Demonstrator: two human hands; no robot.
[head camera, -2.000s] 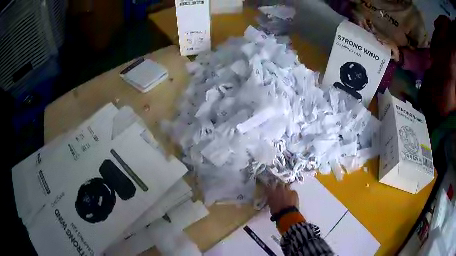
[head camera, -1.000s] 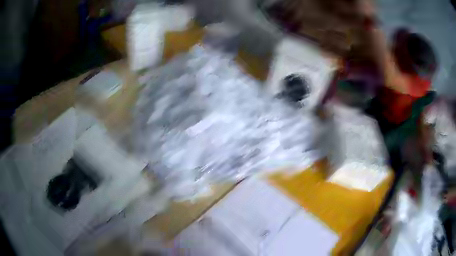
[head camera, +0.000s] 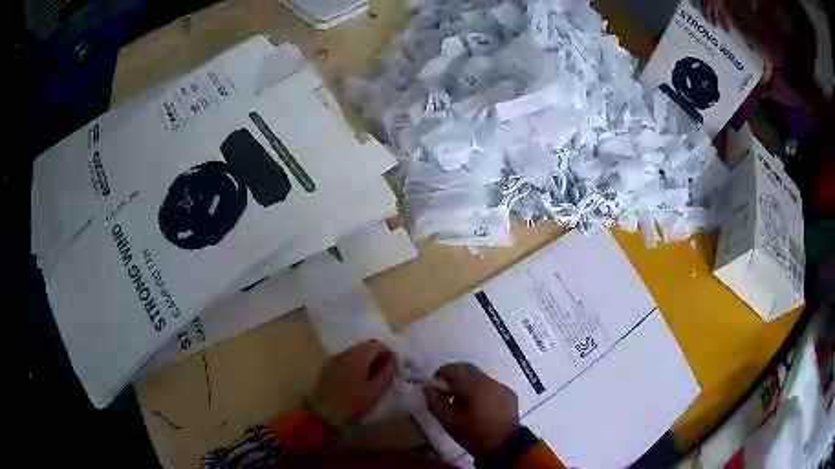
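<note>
My left hand (head camera: 357, 380) and my right hand (head camera: 473, 409) are close together at the near edge of the table. A small white coiled cable (head camera: 410, 372) shows between their fingertips. My right fingers pinch it; my left fingers hold the edge of a thin, frosted plastic bag (head camera: 403, 401) beneath it. How far the cable is inside the bag cannot be told. A stack of empty bags (head camera: 341, 295) lies just beyond my left hand. A flat white carton (head camera: 586, 366) with a black bar and small print lies beside and partly under my right hand.
A large heap of bagged cables (head camera: 540, 110) lies beyond, with loose cables (head camera: 572, 209) at its near edge. Flat fan cartons (head camera: 137, 229) are stacked at left. Two upright fan boxes (head camera: 700, 69) (head camera: 764, 234) stand at right. A person's hand is at top right.
The view has swung and tilted down. My right hand has drawn back from the loose cables to the near edge, now with a cable. My left hand has come into view.
</note>
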